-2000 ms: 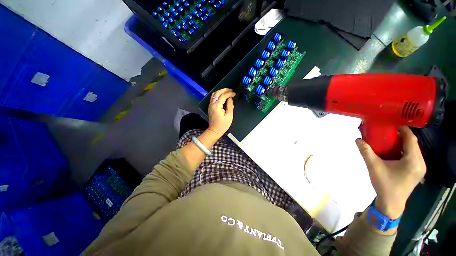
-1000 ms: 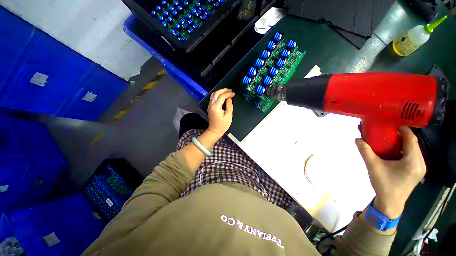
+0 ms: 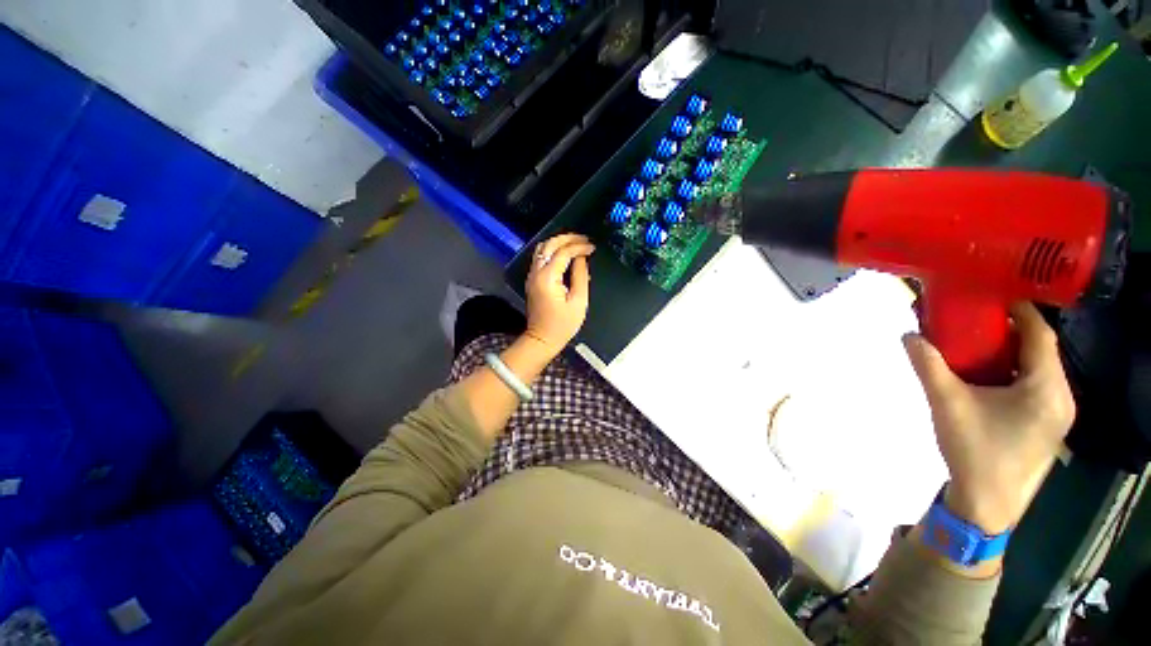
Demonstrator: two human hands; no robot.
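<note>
My right hand [image 3: 1000, 410] is closed around the handle of the red heat gun [image 3: 972, 240]. Its black barrel and metal nozzle point left, at the near right side of the green circuit board panel [image 3: 713, 196]. The panel lies on the dark green mat and carries two rows of blue round components [image 3: 675, 212]. My left hand [image 3: 558, 288] rests at the mat's left edge, beside the panel and apart from it, fingers loosely curled. It appears to hold nothing.
A black tray [image 3: 473, 120] with rows of boards sits at the upper left, above a blue crate [image 3: 454, 208]. A white board [image 3: 745, 379] lies in front of me. A squeeze bottle [image 3: 1029, 107] stands at the upper right. Blue crates [image 3: 95, 164] are stacked at the left.
The heat gun has moved slightly up the picture, and its nozzle now points further along the panel's right side. My left hand has hardly moved.
</note>
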